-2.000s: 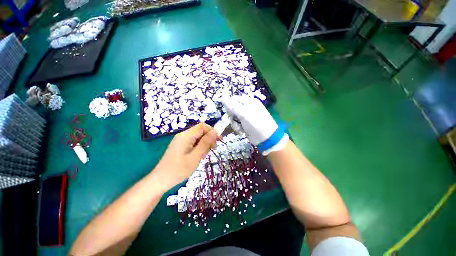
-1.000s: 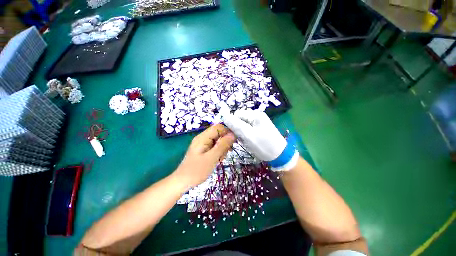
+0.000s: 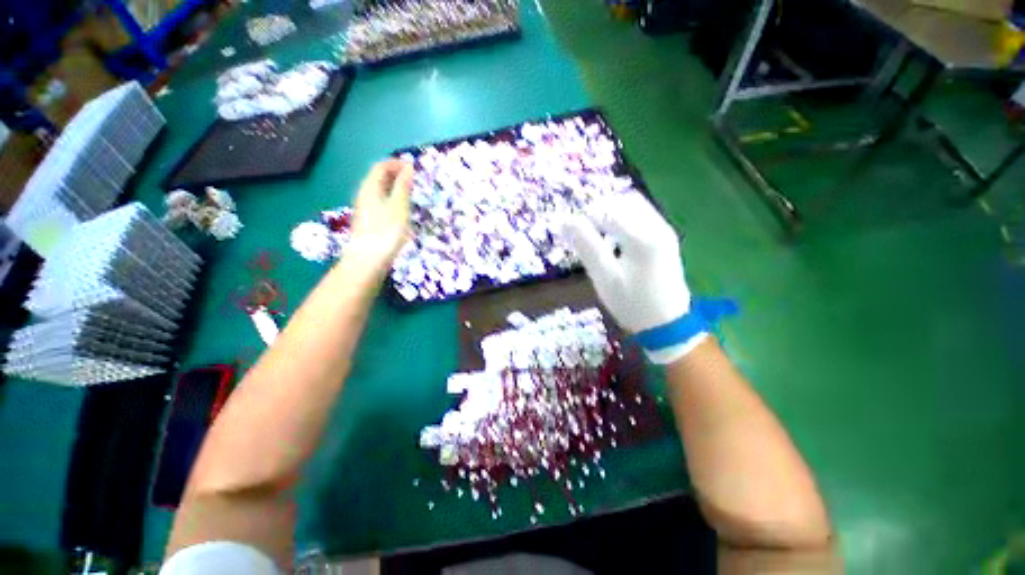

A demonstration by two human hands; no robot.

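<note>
A black tray (image 3: 422, 294) full of small white pieces lies on the green mat in front of me. My bare left hand (image 3: 384, 208) is over the tray's left edge, fingers close together; I cannot tell whether it holds anything. My gloved right hand (image 3: 632, 261), with a blue wristband (image 3: 674, 328), is over the tray's right side. Its fingertips are at the white pieces, and whether they grip one is too blurred to tell. Nearer to me, a pile of white strips (image 3: 523, 376) with dark red wires lies on a dark brown board (image 3: 483, 317).
Round white clumps (image 3: 313, 240) sit left of the tray. Farther left are a black tray with white bundles (image 3: 242, 152), ridged stacks (image 3: 129, 281), red wires (image 3: 261, 294) and a phone-like slab (image 3: 186, 421). A metal table (image 3: 899, 34) stands right.
My hands were together at the tray's near edge and have moved apart. My left hand has gone left and away, my right hand slightly right. The strip pile is now uncovered, and the view has shifted.
</note>
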